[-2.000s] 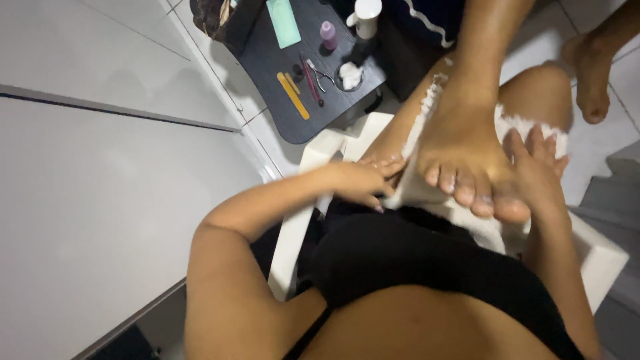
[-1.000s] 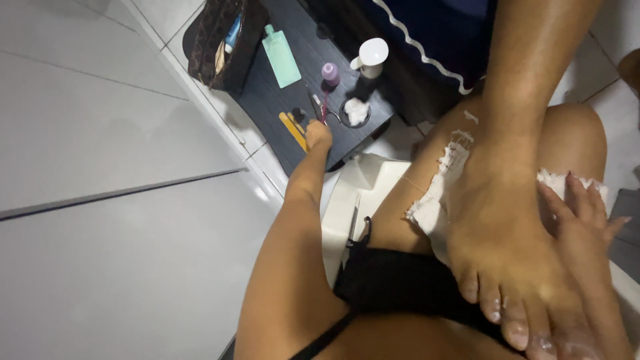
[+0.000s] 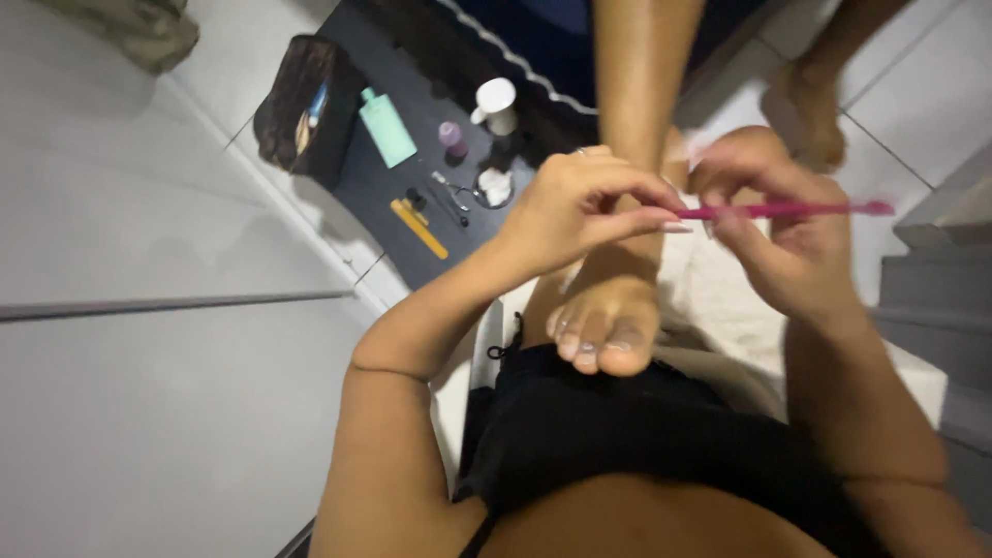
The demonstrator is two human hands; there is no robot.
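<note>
My left hand (image 3: pixel 593 198) pinches the left end of a thin pink stick-like tool (image 3: pixel 821 209) between thumb and fingertips. My right hand (image 3: pixel 783 217), partly blurred, has its thumb and fingers closed around the same tool near its middle, and the other end sticks out to the right. Below and between my hands another person's bare foot (image 3: pixel 608 322) rests over my lap, toes toward me. A white towel (image 3: pixel 717 287) lies to the right of the foot.
A dark small table (image 3: pixel 372 225) at upper left holds a green bottle (image 3: pixel 387 128), a purple bottle (image 3: pixel 452 138), a white spray bottle (image 3: pixel 496 101), cotton (image 3: pixel 494 186) in a dish, nippers (image 3: pixel 452 190), an orange nail file (image 3: pixel 418 229) and a brown bag (image 3: pixel 298 108). The person's other foot (image 3: pixel 806 116) stands on the tiles.
My left hand reached to the small table one second ago and is now above the foot with the pink tool. My right hand has left the towel beside the foot and grips the tool too.
</note>
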